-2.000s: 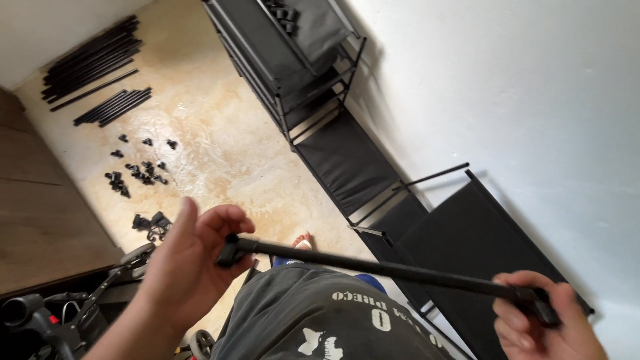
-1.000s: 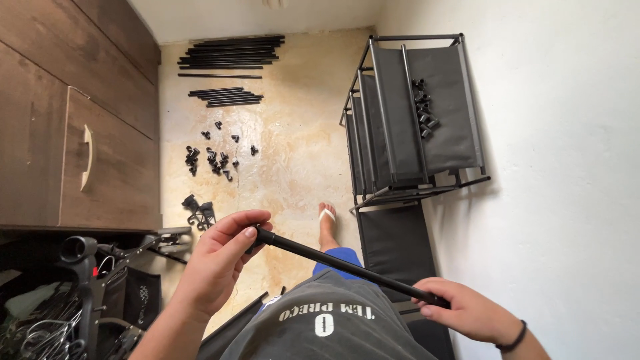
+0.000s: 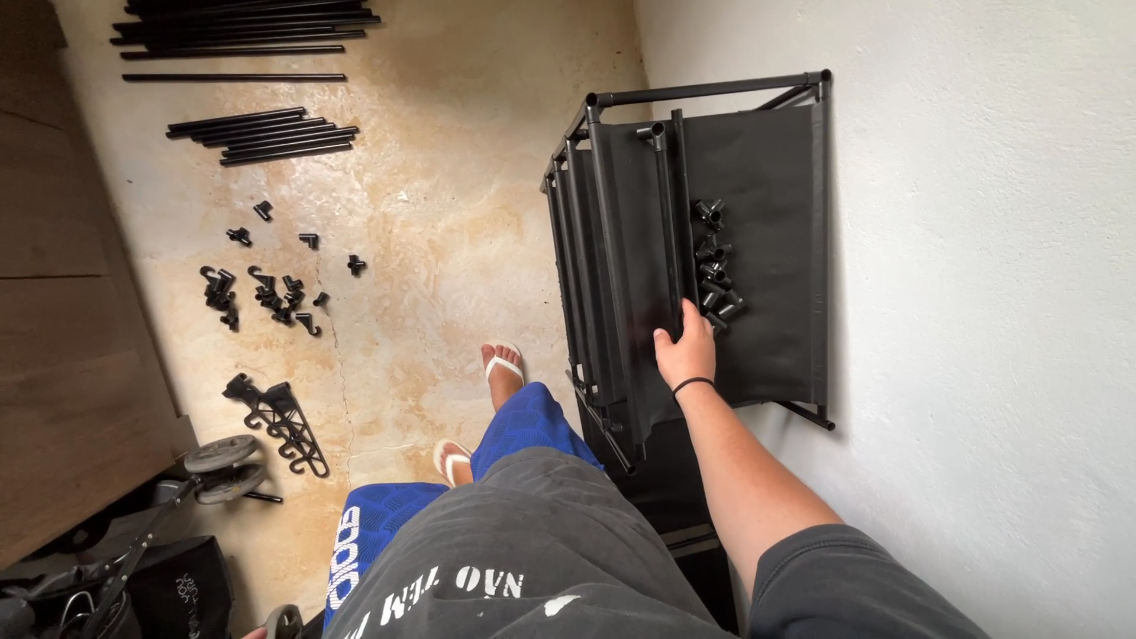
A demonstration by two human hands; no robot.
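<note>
My right hand (image 3: 688,353) is at the black fabric rack (image 3: 772,266), its thumb and fingers around the lower end of a black tube (image 3: 667,213). That tube has an elbow connector (image 3: 657,133) at its far end and lies along the fabric. Another black tube (image 3: 682,177) runs close beside it. Right of the tubes, several black plastic connectors (image 3: 714,257) rest in a group on the fabric panel. Of my left hand (image 3: 256,634) only a small bit shows at the bottom edge; whether it holds anything is hidden.
On the floor at left lie long black tubes (image 3: 240,35), shorter tubes (image 3: 266,138), loose connectors (image 3: 275,293) and black hook racks (image 3: 288,426). A wheeled frame (image 3: 222,466) stands lower left beside a wooden cabinet (image 3: 71,311). A white wall (image 3: 976,311) borders the rack.
The tube was held between both hands in front of my body; now my right hand has it at the rack. My left hand has let go and moved almost out of view.
</note>
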